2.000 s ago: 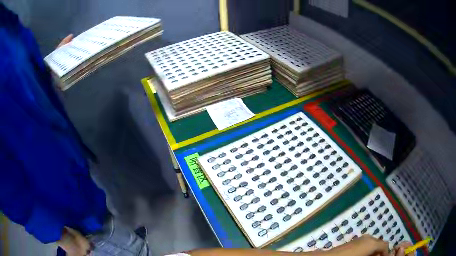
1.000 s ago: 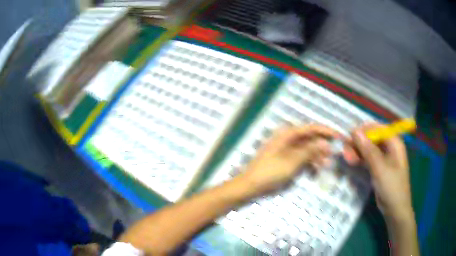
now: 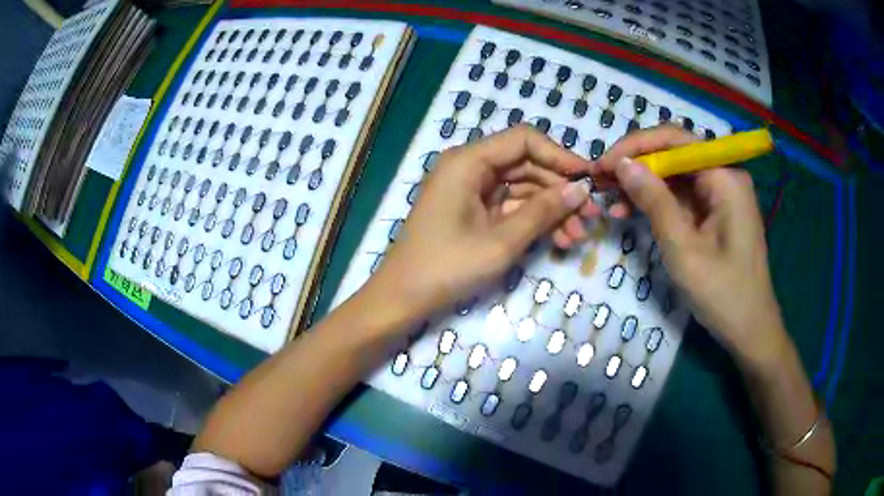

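Note:
The white board in use (image 3: 388,334) lies before me with rows of small dark-rimmed octagonal pieces in pairs, some flashing white. My left hand (image 3: 494,208) is above it, thumb and forefinger pinching a small piece (image 3: 585,184). My right hand (image 3: 693,218) is just right of it and holds a yellow-handled tool (image 3: 712,153); its tip is hidden at the fingers. The fingertips of both hands meet at the piece. A tan mark (image 3: 589,260) without a shiny piece shows on the board below the fingers.
A second loaded board with a brown edge (image 3: 262,184) lies to the left, a green label (image 3: 127,290) at its near corner. A stack of boards (image 3: 82,126) and a paper slip (image 3: 120,136) are far left. Another loaded board (image 3: 669,31) lies beyond the red tape. Dark blue clothing shows lower left.
The view has swung right and down onto the board in use. Both hands, first at the lower edge, now show fully above it, fingertips together. The person in blue is mostly out of view.

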